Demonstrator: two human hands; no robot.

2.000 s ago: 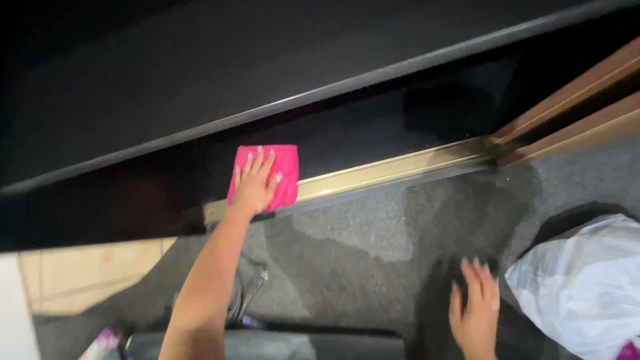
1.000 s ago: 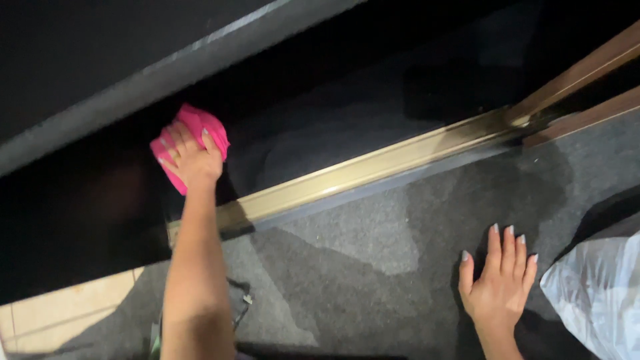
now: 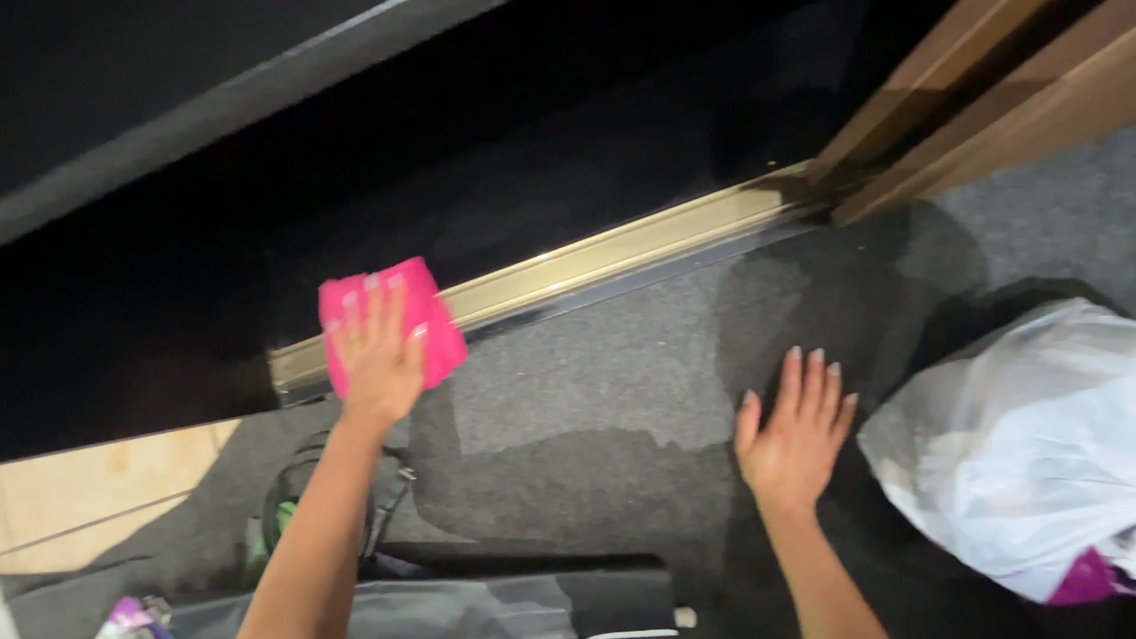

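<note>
Near the left end of a gold-coloured metal sliding-door track [image 3: 603,255], my left hand [image 3: 380,355] presses flat on a folded pink cloth [image 3: 435,342]. The cloth lies across the track and onto the glossy black surface [image 3: 497,186] behind it. My right hand [image 3: 796,435] rests palm down on the grey carpet [image 3: 568,382], fingers spread, holding nothing. It is in front of the track, to the left of a white plastic bag.
Brown door panels [image 3: 967,106] stand at the track's right end. The filled white plastic bag [image 3: 1021,444] sits at the right. A dark long object [image 3: 497,603] lies along the bottom, with a strap [image 3: 390,497] beside it. Pale tiles [image 3: 106,488] show at lower left.
My left hand and the pink cloth have come from the black surface back onto the left part of the track. My right hand stays down on the carpet, as one second ago.
</note>
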